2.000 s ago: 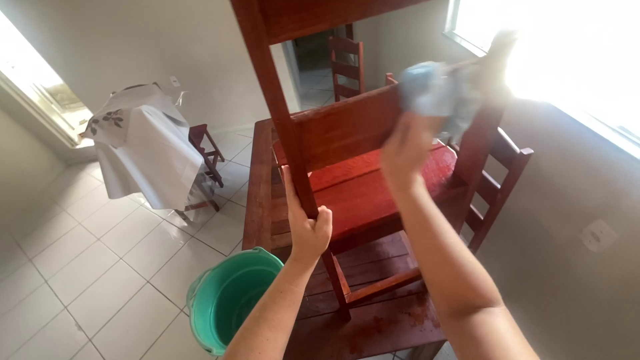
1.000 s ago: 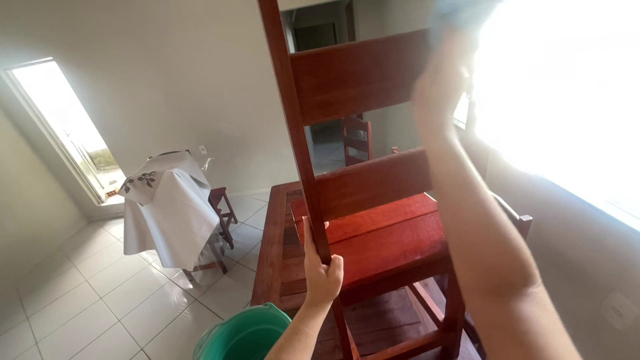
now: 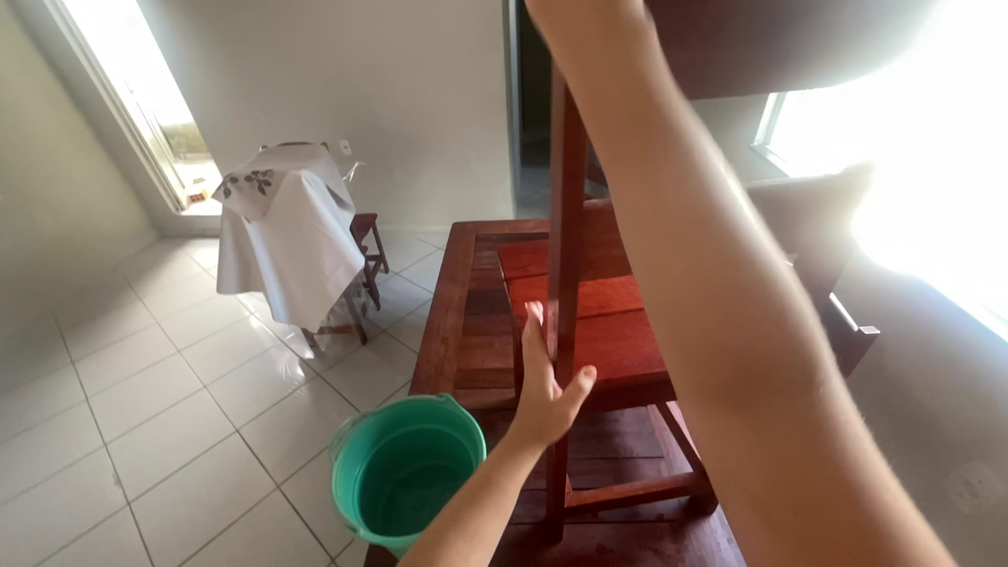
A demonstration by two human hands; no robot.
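A reddish wooden chair [image 3: 583, 339] stands upright on a wooden table [image 3: 465, 307], its back towards me. My left hand [image 3: 551, 394] rests against the chair's left back post, thumb apart from the fingers and not wrapped round the post. My right arm reaches up across the chair back. Of my right hand [image 3: 591, 12] only the wrist end shows at the top edge; its fingers and anything in them are out of the frame. A green plastic bucket [image 3: 409, 465] is at the table's left side, below my left forearm.
Further back on the tiled floor [image 3: 197, 394] stands something draped with a white cloth [image 3: 291, 228], with a small wooden stool or chair [image 3: 370, 252] beside it. Another chair's part [image 3: 850, 339] shows at the right, near a bright window [image 3: 945, 157]. A doorway opens at the far left.
My right hand, with a bluish cloth in it two seconds ago, has moved up along the chair back to the frame's top edge. My left hand has loosened from around the post.
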